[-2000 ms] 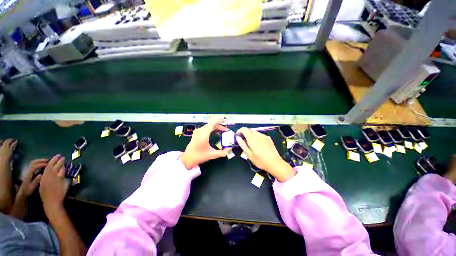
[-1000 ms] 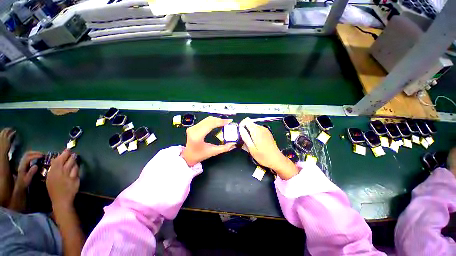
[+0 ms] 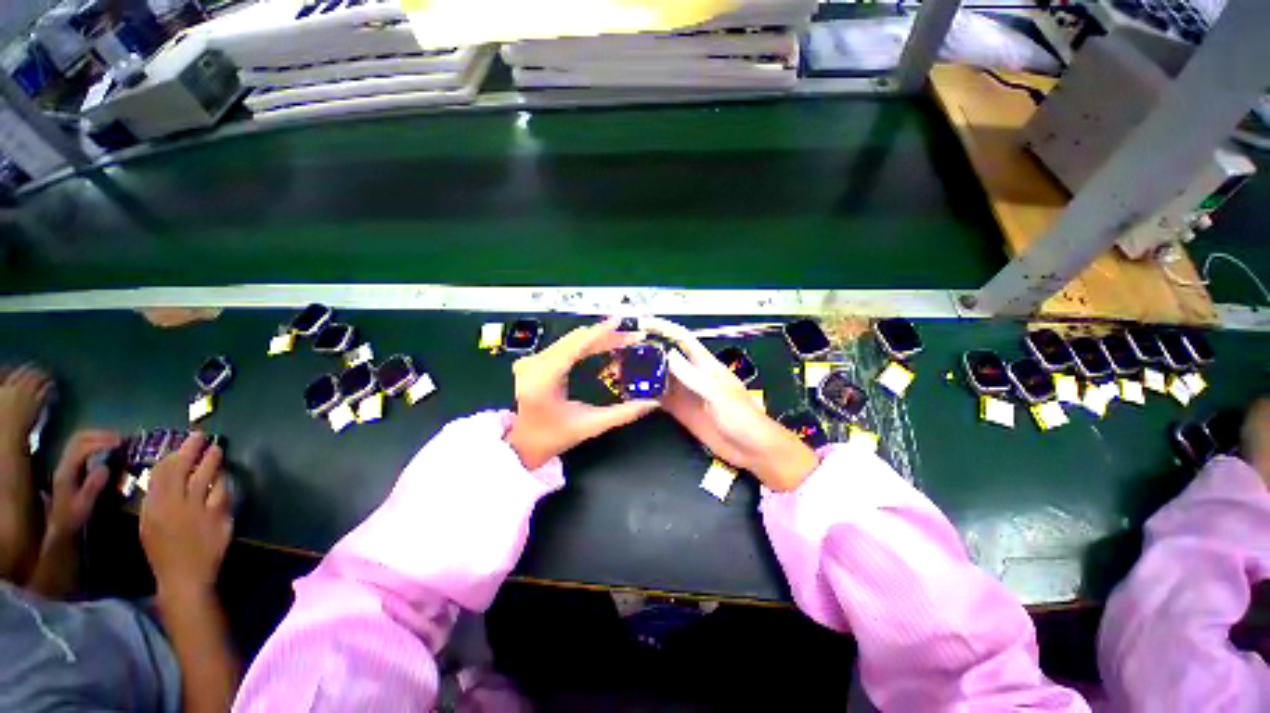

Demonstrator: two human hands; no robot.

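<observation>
A smartwatch unit [image 3: 642, 372] is held up between my two hands over the worktop. Its display is dark with small lit marks. My left hand [image 3: 564, 394] grips its left side between thumb and fingers. My right hand [image 3: 724, 404] is at its right side, fingers at the top right edge. A bit of yellow shows at the unit's left, partly hidden by my fingers. More watch units with white, yellow-edged batteries lie just right of my right hand, one of them at the tape patch [image 3: 840, 394]. A thin pale tool [image 3: 738, 330] lies near the white strip.
Watch units lie in a group at left [image 3: 358, 380] and a row at right [image 3: 1089, 357]. A white strip [image 3: 460, 298] borders the dark green worktop. A metal post [image 3: 1100, 195] slants at right. Co-workers' hands are at far left [image 3: 188, 508] and far right.
The held unit's display has gone from white to dark with small lit marks. My right hand's fingers have shifted slightly along its upper right side. The neighbour's hands at left have moved slightly.
</observation>
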